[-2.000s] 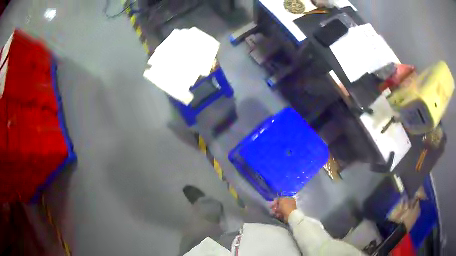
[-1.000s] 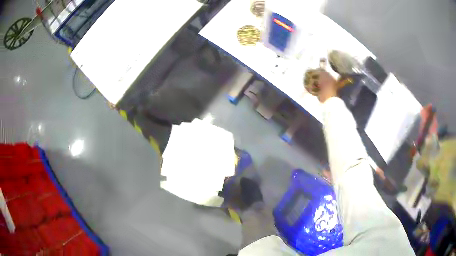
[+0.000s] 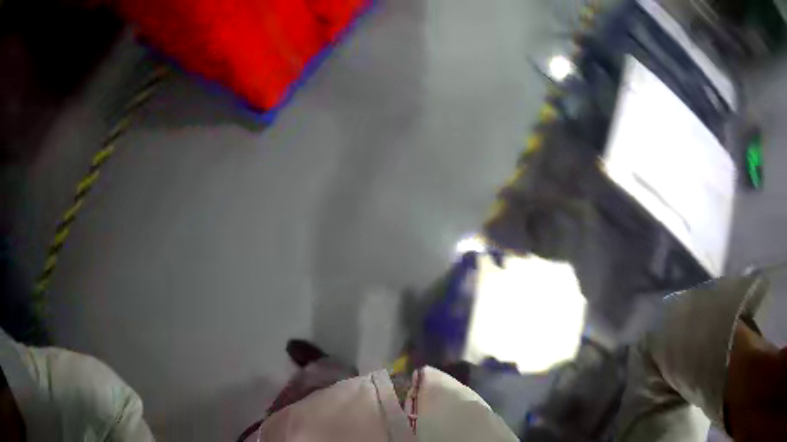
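Note:
A pile of loose white boards [image 3: 526, 311] lies on a blue stool [image 3: 444, 315] in front of me, a little right of centre. My right sleeve reaches to the right edge. Bare skin of my right wrist or hand [image 3: 758, 380] shows there, cut off by the edge, with no fingers visible. My left sleeve is at the bottom left corner and my left hand is out of the picture. The view is blurred.
Red bundles [image 3: 250, 43] with a blue border lie at the upper left. A white-topped table [image 3: 673, 164] stands at the right. Yellow-black tape [image 3: 82, 186] runs along the floor at the left, with another line right of centre. A dark shoe [image 3: 304, 351] shows below.
The view has swung left. The red bundles now show at the upper left, and the side table with brass-coloured parts is gone. My right hand has left that table and is at the right edge.

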